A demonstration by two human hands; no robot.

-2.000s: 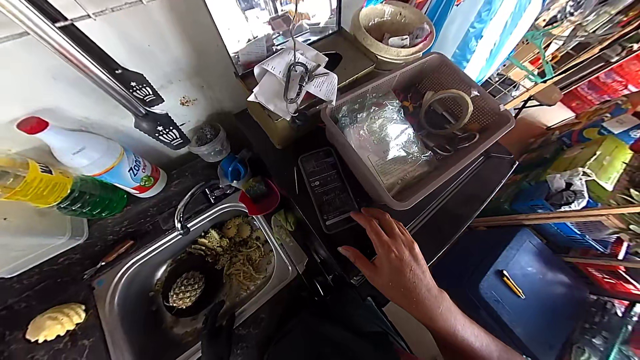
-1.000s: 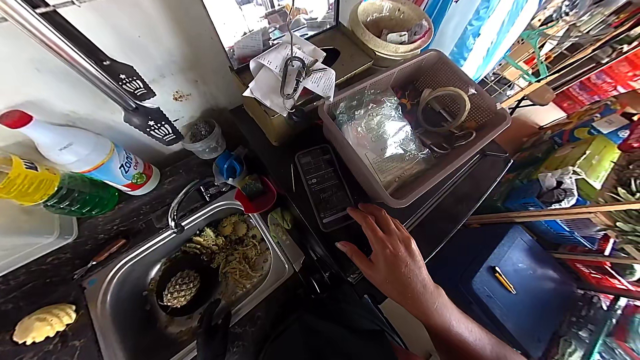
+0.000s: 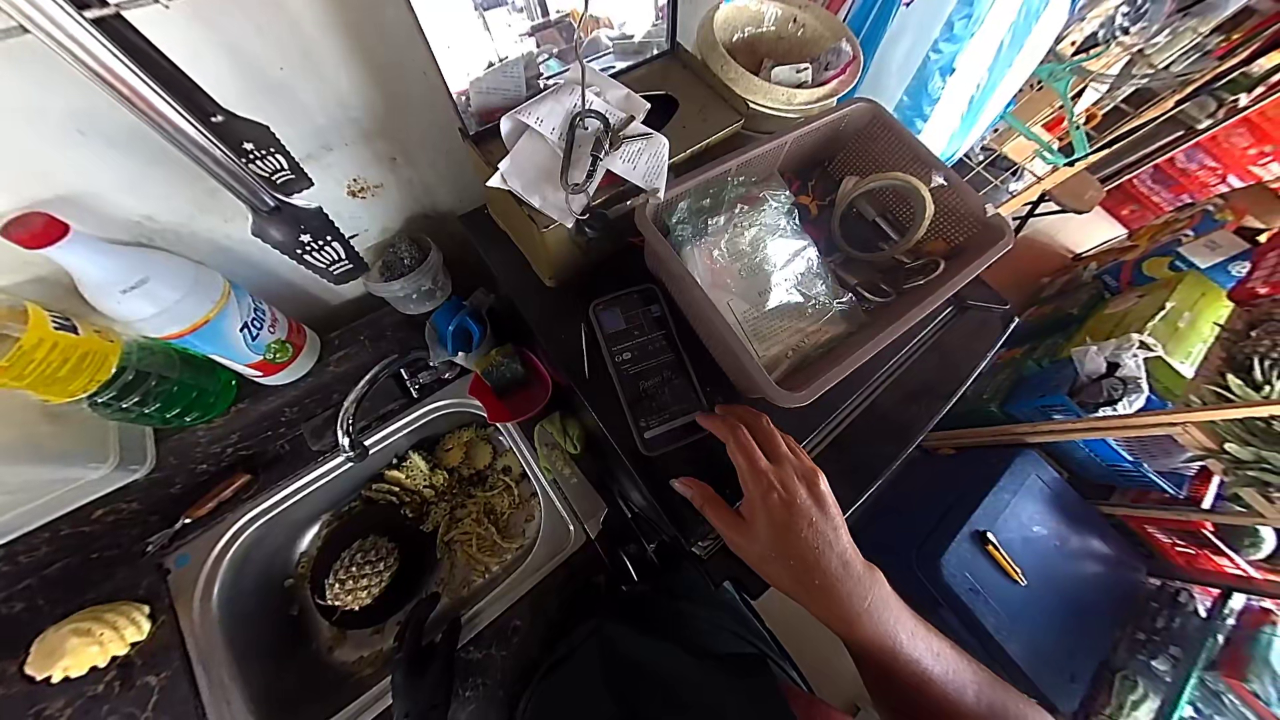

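Observation:
My right hand is bare, its fingers apart, with fingertips at the lower right corner of a smartphone lying face up on the black surface. My left hand, in a black glove, is low over the front edge of the steel sink; its fingers are too dark to read. An unpeeled pineapple piece sits in a dark round bowl in the sink, beside a heap of pineapple peelings. A peeled pineapple piece lies on the marbled counter at the left.
A plastic basket holding a clear packet, tape and scissors stands behind the phone. The faucet, a red bowl and a knife are around the sink. Bottles stand at the left; a yellow cutter rests on a blue lid.

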